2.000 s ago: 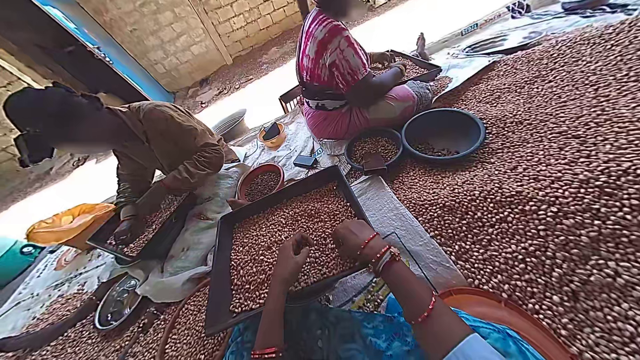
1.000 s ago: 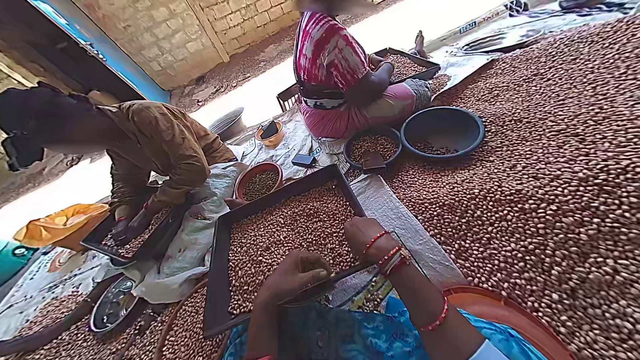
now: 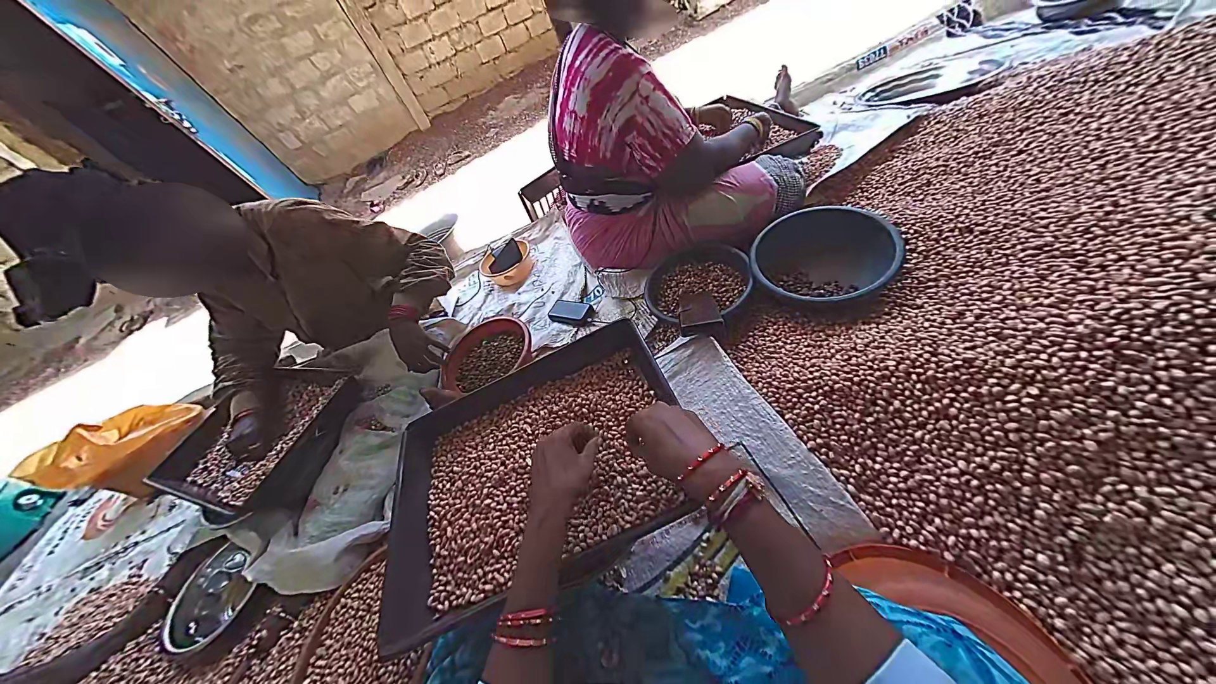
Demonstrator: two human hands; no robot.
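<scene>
A dark rectangular tray [image 3: 410,532] filled with pinkish-brown shelled nuts or beans [image 3: 513,456] lies tilted before me, over blue patterned cloth. My left hand [image 3: 564,460] hovers over or touches the nuts near the middle; its fingers are bent together, and whether they pinch anything is too small to tell. Close by on the right, my right hand [image 3: 665,439], with red bangles at the wrist, is curled at the tray's right side. Its fingertips are turned away, so what they hold is hidden.
A huge heap of the same nuts [image 3: 1026,361] covers the right. Beyond the tray stand a reddish bowl [image 3: 518,328], two dark basins [image 3: 826,228] and a small phone-like object [image 3: 571,312]. Two people work at trays, left and far. An orange basin [image 3: 912,565] and metal plate [image 3: 204,594] are near.
My left hand has moved from the tray's near edge back over the nuts. The person at left has brought one hand away from their tray toward the reddish bowl.
</scene>
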